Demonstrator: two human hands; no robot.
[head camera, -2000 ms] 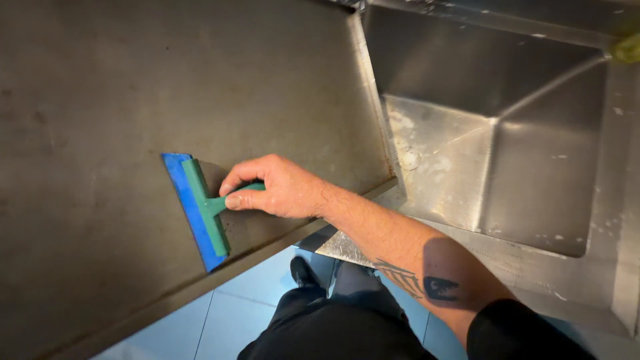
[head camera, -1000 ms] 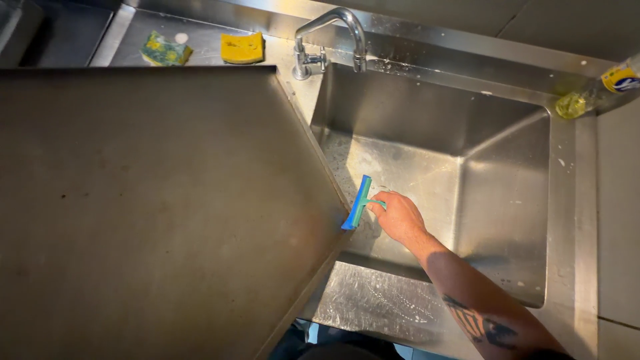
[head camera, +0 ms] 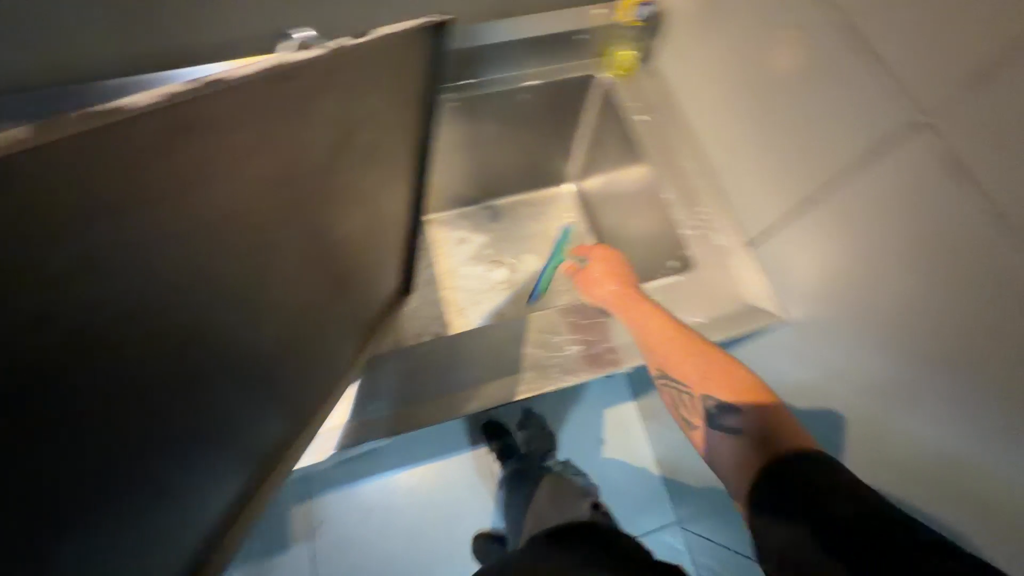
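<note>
My right hand (head camera: pixel 600 274) grips the handle of a small squeegee (head camera: pixel 550 266) with a green body and a blue blade. It is held over the stainless steel sink basin (head camera: pixel 512 260), whose bottom looks wet and streaked. A large dark metal sheet or tray (head camera: pixel 216 264) with a thin raised rim fills the left side, tilted steeply beside the basin. My left hand is out of view, so what it touches is hidden. The picture is blurred by motion.
A clear bottle with yellow liquid (head camera: pixel 622 56) stands at the sink's back right corner. Part of a chrome faucet (head camera: pixel 298 38) shows above the sheet's top edge. The steel front ledge (head camera: pixel 448 384) lies above a tiled floor (head camera: pixel 400 512), and a tiled wall (head camera: pixel 888 184) rises at right.
The squeegee in my right hand has gone from the sheet's surface, past its edge, to over the basin. The metal sheet now stands more steeply. The view has shifted and turned.
</note>
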